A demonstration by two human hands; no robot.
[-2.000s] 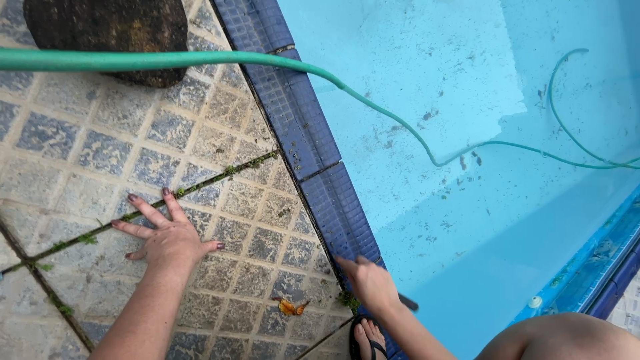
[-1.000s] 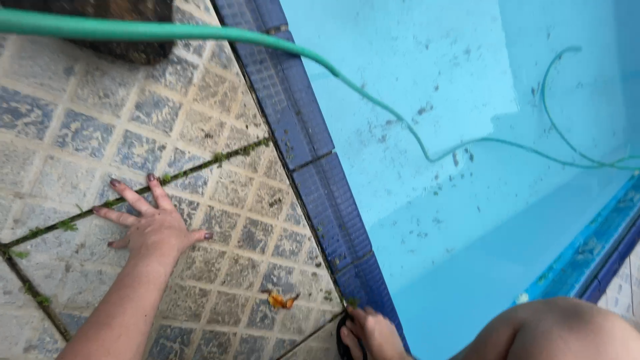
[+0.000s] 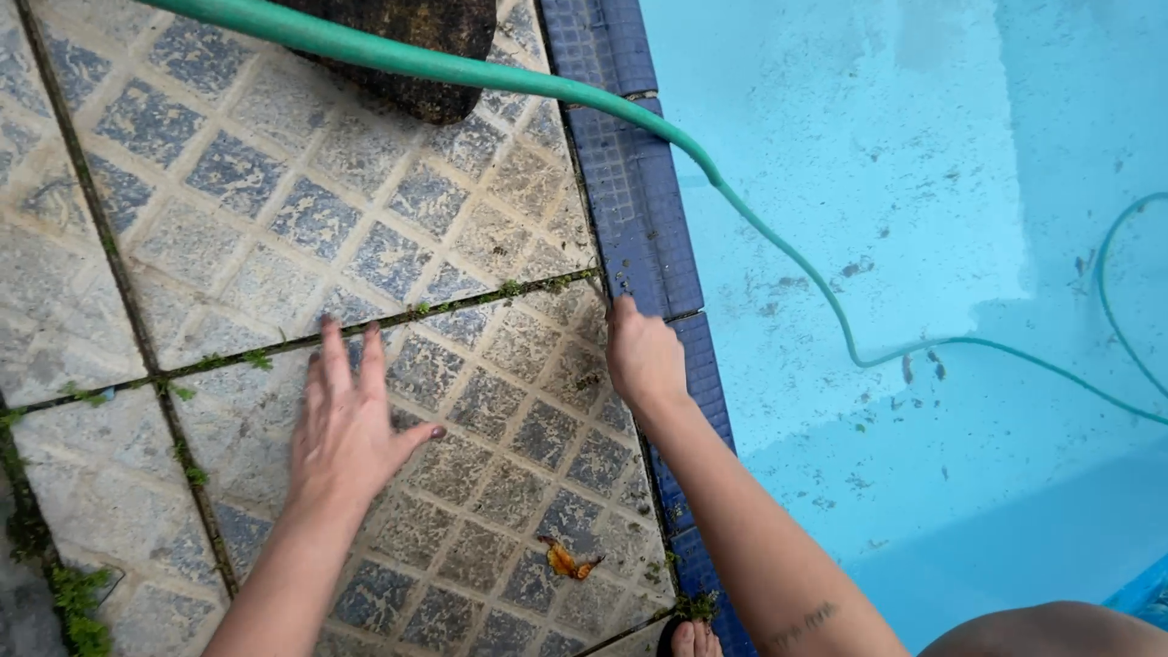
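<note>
My left hand (image 3: pixel 345 415) lies palm down on the patterned paving tiles (image 3: pixel 493 401), fingers spread, its fingertips at a mossy joint (image 3: pixel 465 303) between slabs. My right hand (image 3: pixel 646 354) is closed at the blue tiled pool coping (image 3: pixel 630 210). A thin tool (image 3: pixel 600 285) shows just past its fingers, its tip where the mossy joint meets the gap beside the coping; the fist hides the rest. Small green weeds (image 3: pixel 258 359) grow along the joint. Dark crumbs of debris lie on the coping by my right hand.
A green hose (image 3: pixel 547 87) crosses the paving and coping into the pool (image 3: pixel 876 228), where dark debris shows. A dark stone (image 3: pixel 429 82) sits at the top. Below are an orange dry leaf (image 3: pixel 568 558), a weed clump (image 3: pixel 698 607) and my foot (image 3: pixel 695 639).
My right hand has moved from the weed clump beside my foot up along the coping to the mossy joint. My left hand stays spread on the tiles. The view has shifted.
</note>
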